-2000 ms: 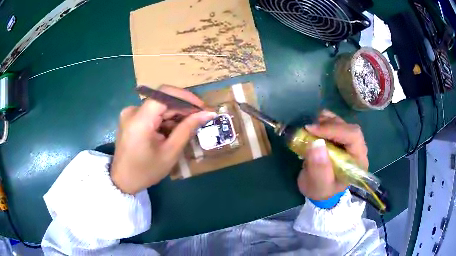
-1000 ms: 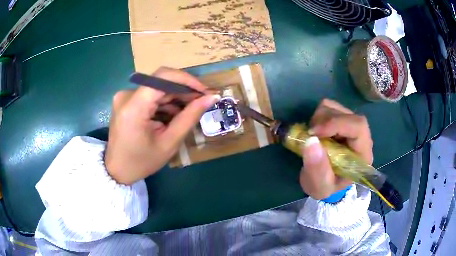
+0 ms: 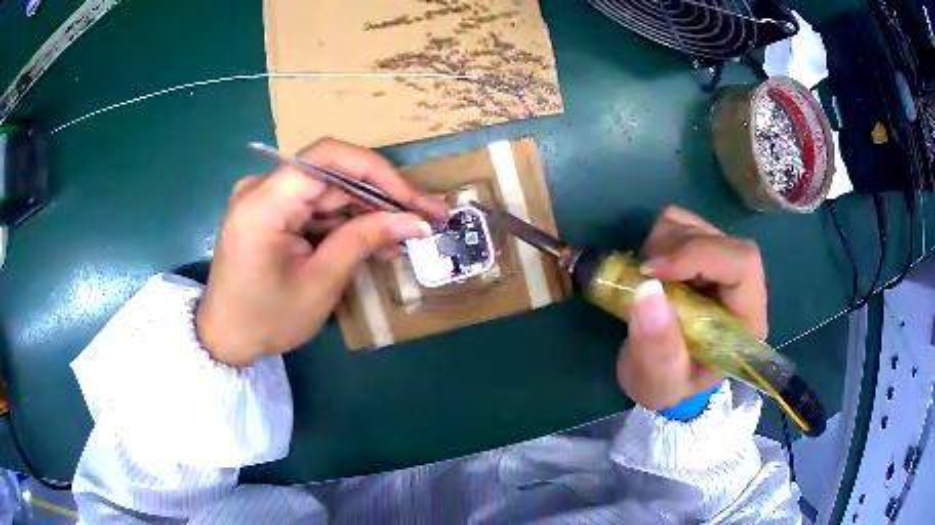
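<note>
The device housing (image 3: 436, 265), a small rounded white shell with black and silver parts inside, sits in the brown holding fixture (image 3: 451, 316) with pale tape strips. My left hand (image 3: 308, 241) holds the dark tweezers (image 3: 343, 183) over the housing's upper left edge; their tips are too small to make out. My right hand (image 3: 692, 303) holds the soldering iron (image 3: 707, 333) by its yellowed tape-wrapped handle. The iron's metal tip is at the housing's upper right edge; I cannot tell whether it touches.
A stained cardboard sheet (image 3: 338, 108) lies behind the fixture, with solder wire (image 3: 205, 86) crossing onto it. A round tub (image 3: 740, 144) of silvery scraps is at the right, near crumpled white paper (image 3: 798, 56), cables and a black fan (image 3: 689, 26). A dark stand (image 3: 23, 174) is at the far left.
The view has shifted, moving the bench items up and right overall. The tweezers are turned and tilted differently over the housing. The iron's tip has come to the housing's upper right edge.
</note>
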